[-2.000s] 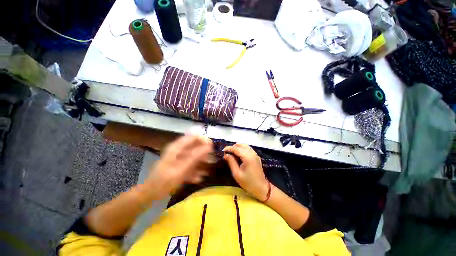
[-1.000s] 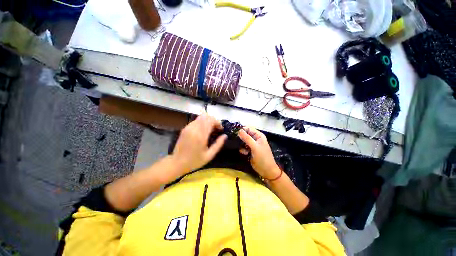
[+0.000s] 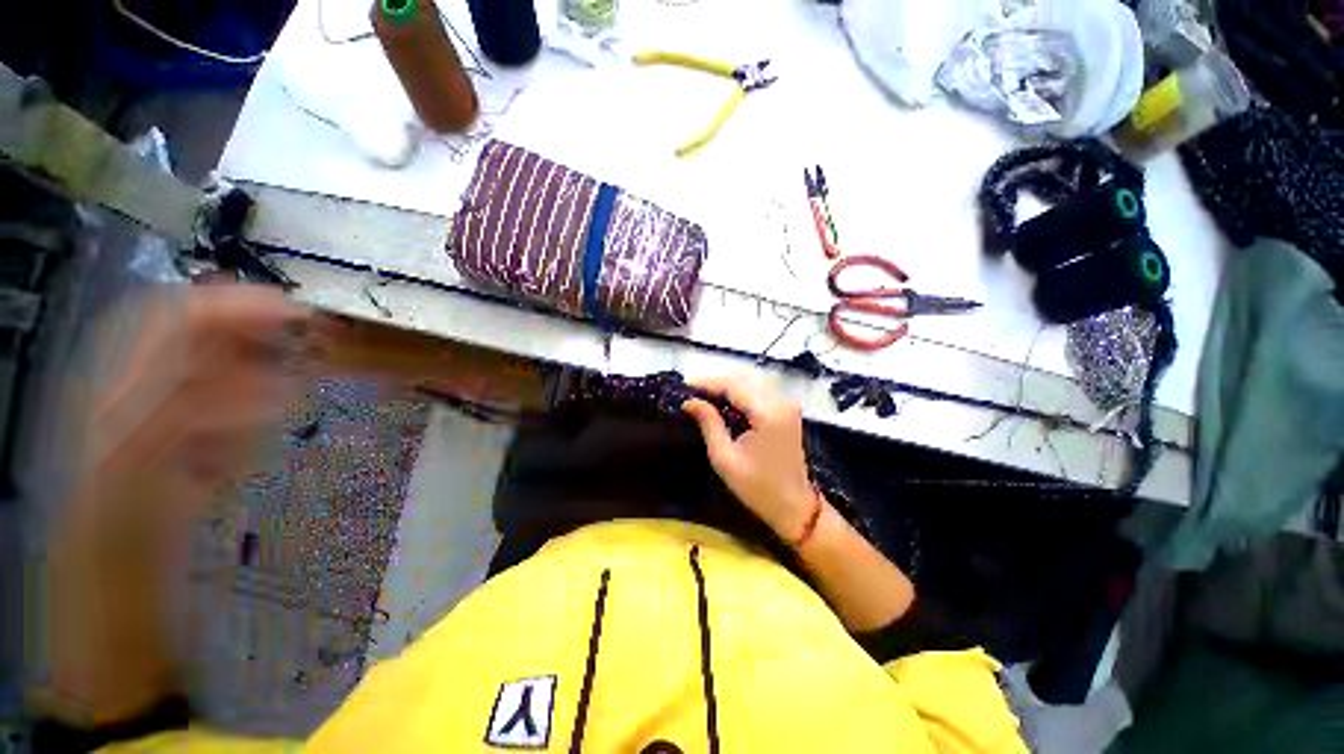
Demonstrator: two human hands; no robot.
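A narrow black trim with silvery flecks (image 3: 634, 389) lies along the front table edge, below the striped bundle (image 3: 575, 243). My right hand (image 3: 755, 449) pinches its right end between thumb and fingers. My left hand (image 3: 199, 390) is far out to the left, apart from the trim and heavily blurred; what its fingers hold cannot be told. No needle can be made out. Black cloth (image 3: 575, 471) lies over my lap below the trim.
On the white-topped table (image 3: 590, 155) are red-handled scissors (image 3: 884, 304), snips (image 3: 823, 214), yellow-handled pliers (image 3: 722, 96), a brown thread cone (image 3: 428, 67), black cones (image 3: 1076, 236) and a silvery heap (image 3: 1113, 354). Black scraps (image 3: 862, 395) lie near the front edge.
My left hand has swung away from the trim to the far left. My right hand stays at the trim. The view has shifted slightly.
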